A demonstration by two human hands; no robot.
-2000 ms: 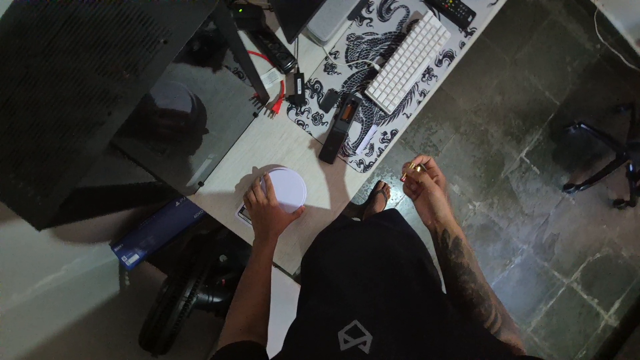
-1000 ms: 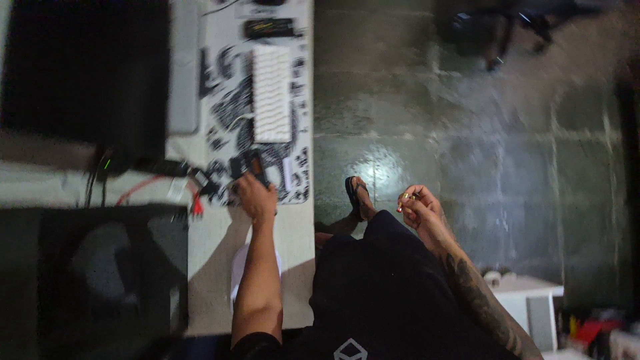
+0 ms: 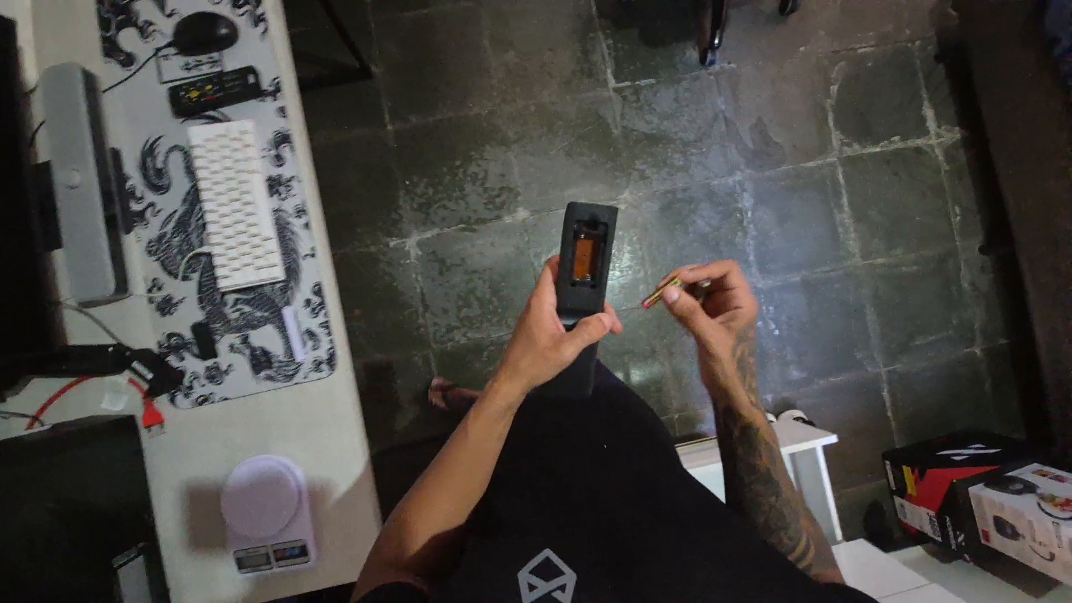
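My left hand (image 3: 548, 335) grips a black remote control (image 3: 584, 293) with its back facing up and its battery compartment (image 3: 585, 255) uncovered; the inside of the compartment looks orange-brown. To the right of the remote, my right hand (image 3: 712, 306) pinches a small gold-coloured battery (image 3: 662, 292) between thumb and fingers. Something else small shows among those fingers, too unclear to name. The two hands are apart, above my lap and the tiled floor.
On the desk at left are a white kitchen scale (image 3: 266, 511), a white keyboard (image 3: 237, 205), another remote (image 3: 215, 91), a black mouse (image 3: 205, 33) and a grey speaker (image 3: 84, 184). A white shelf (image 3: 804, 444) and boxes (image 3: 955, 477) stand at lower right.
My left hand was on the kitchen scale, then reached the remote on the desk mat; now it holds the remote in front of me. The view has turned a lot. My right hand still holds the battery.
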